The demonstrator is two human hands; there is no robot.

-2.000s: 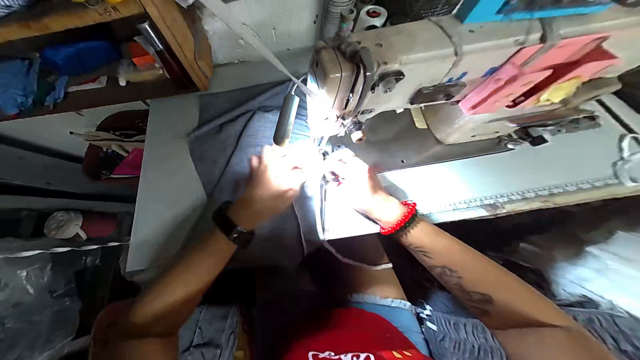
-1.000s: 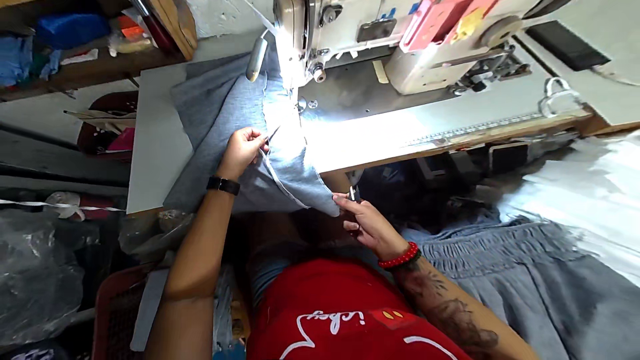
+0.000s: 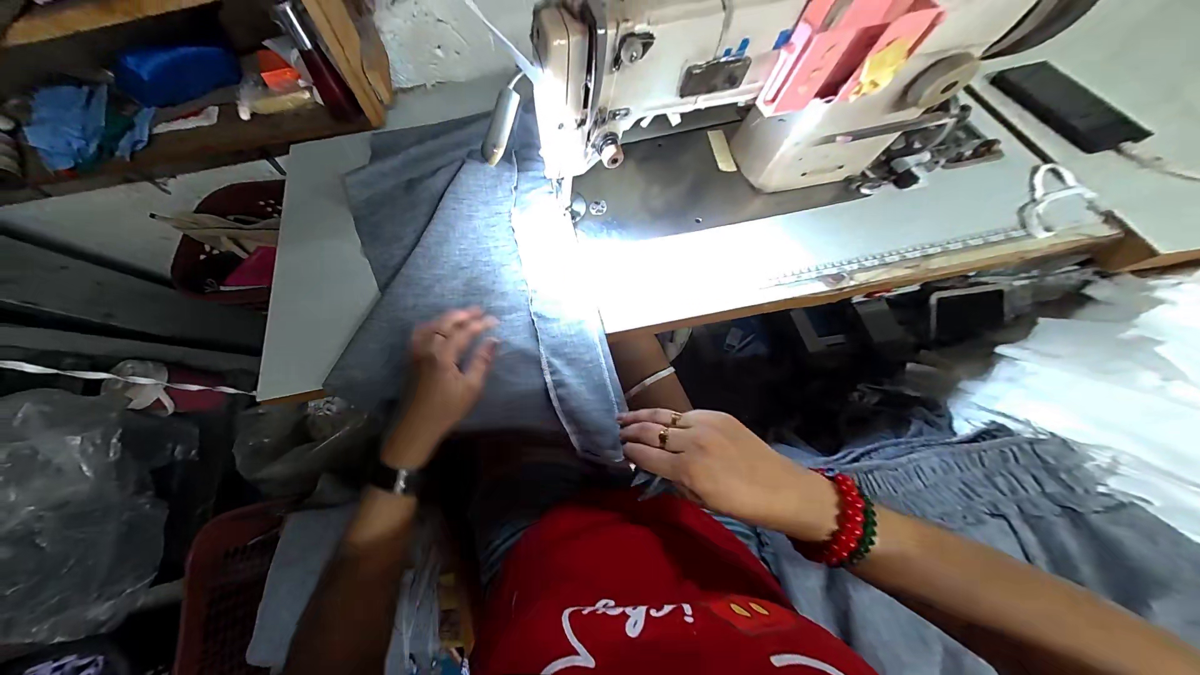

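Grey-blue cloth [image 3: 459,272] with light stitched seams lies under the head of a sewing machine [image 3: 562,103] and hangs over the table's front edge. Over its lower left part is my left hand [image 3: 452,361], blurred, fingers spread, with nothing seen in it. My right hand [image 3: 703,459] has its curled fingertips on the cloth's lower right corner, apparently pinching it. A small metal tool [image 3: 649,484], perhaps thread snips, shows partly beneath that hand. The lit needle area is washed out by glare.
A measuring tape [image 3: 900,255] runs along the table's front edge. A phone-like black device [image 3: 1069,105] lies at the right. Left are a cluttered wooden shelf [image 3: 187,136], clear plastic bags [image 3: 75,506] and a red basket [image 3: 225,581]. More grey gathered cloth [image 3: 984,497] lies at lower right.
Both hands have left the needle area, where they were two seconds ago. The thin white strip at my left hand a second ago no longer shows there, and that hand has opened.
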